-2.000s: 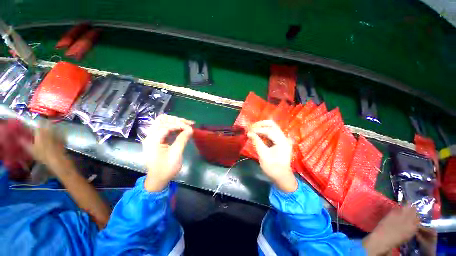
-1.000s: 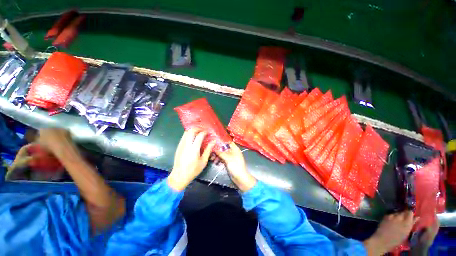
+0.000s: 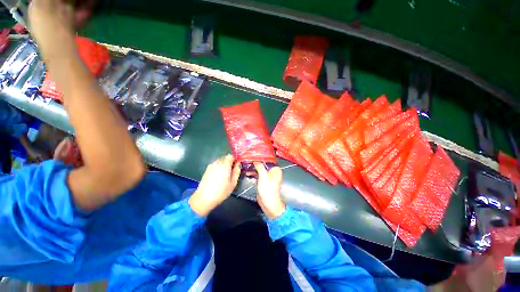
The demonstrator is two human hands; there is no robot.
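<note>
A red bubble bag [image 3: 247, 130] lies in front of me on the dark-green bench, its open end towards me. A dark, shiny edge of a static-shielding bag shows at that end, between my fingers. My left hand [image 3: 218, 185] grips the lower left corner of the bubble bag. My right hand [image 3: 269, 188] is at the lower right corner, thumb and fingers at the opening. A fanned pile of flat red bubble bags [image 3: 365, 154] lies to the right. Several static-shielding bags [image 3: 145, 94] lie in a heap to the left.
The green conveyor belt [image 3: 251, 57] beyond the pale strip carries grey packs [image 3: 202, 37] and a red pack [image 3: 306, 59]. A neighbour's bare arm [image 3: 97, 125] reaches across the bench at left. Another person's hand [image 3: 482, 274] is at lower right, near shiny bags [image 3: 489, 202]. Thin pale wires hang at the bench edge.
The red bubble bag was held up between my hands, then tilted, and now lies upright in view with its opening towards me. The left neighbour's arm has swung up across the bench towards the belt.
</note>
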